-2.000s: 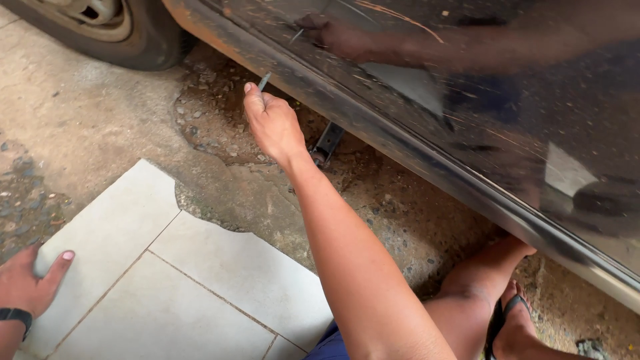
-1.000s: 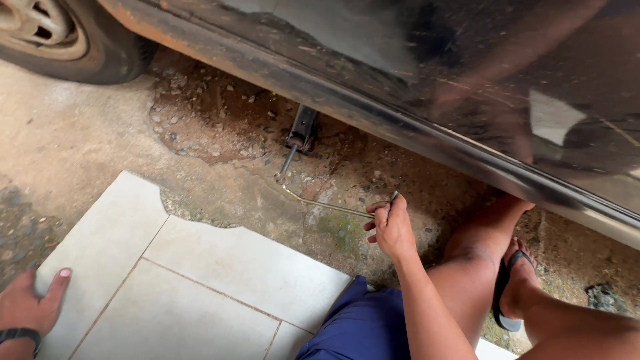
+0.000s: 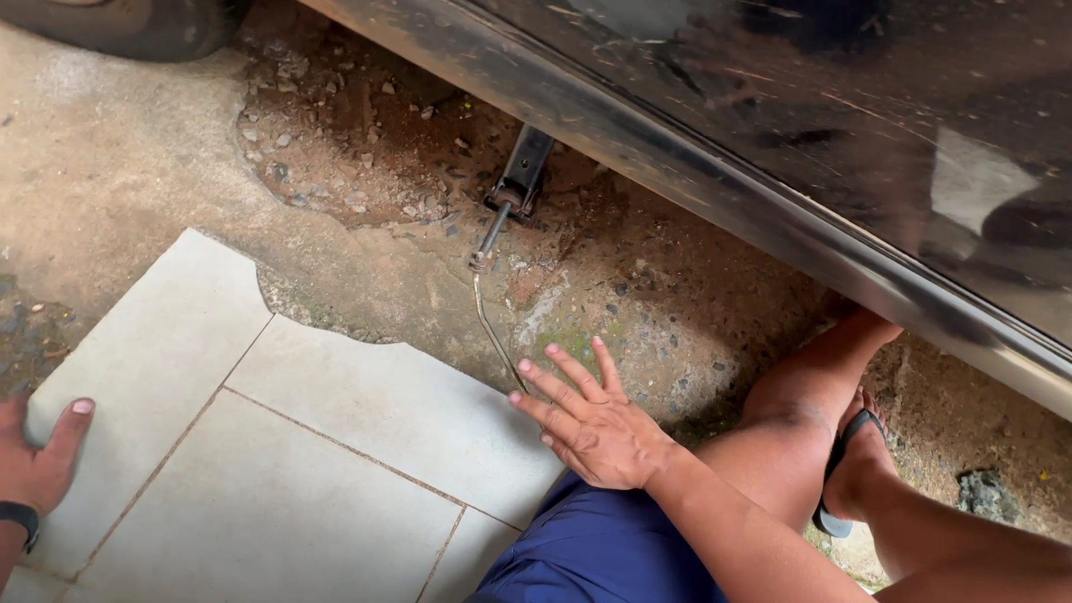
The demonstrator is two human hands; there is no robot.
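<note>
A scissor-type car jack (image 3: 523, 172) lies partly under the sill of a dark car (image 3: 670, 159); its screw end points towards me. A thin bent metal crank rod (image 3: 488, 328) is joined to the screw at a small coupling (image 3: 479, 264) and runs down to my right hand (image 3: 595, 419). That hand has its fingers spread at the rod's near end, which is hidden behind it; no grip on the rod shows. At the far left my left hand (image 3: 42, 452) rests on the white floor tiles (image 3: 335, 477), thumb apart from the fingers, holding nothing.
The car's tyre (image 3: 159, 29) stands at the upper left. Rough, stony concrete (image 3: 377, 260) lies between the broken tile edge and the car. My bent legs (image 3: 779, 394) are at the right, one foot in a black flip-flop (image 3: 837, 494). A grey lump (image 3: 988, 494) lies behind it.
My right hand has come down from near the car's sill to the rod's near end. A second ago its fingers were closed on the rod; now they are spread. My left hand remains on the tiles.
</note>
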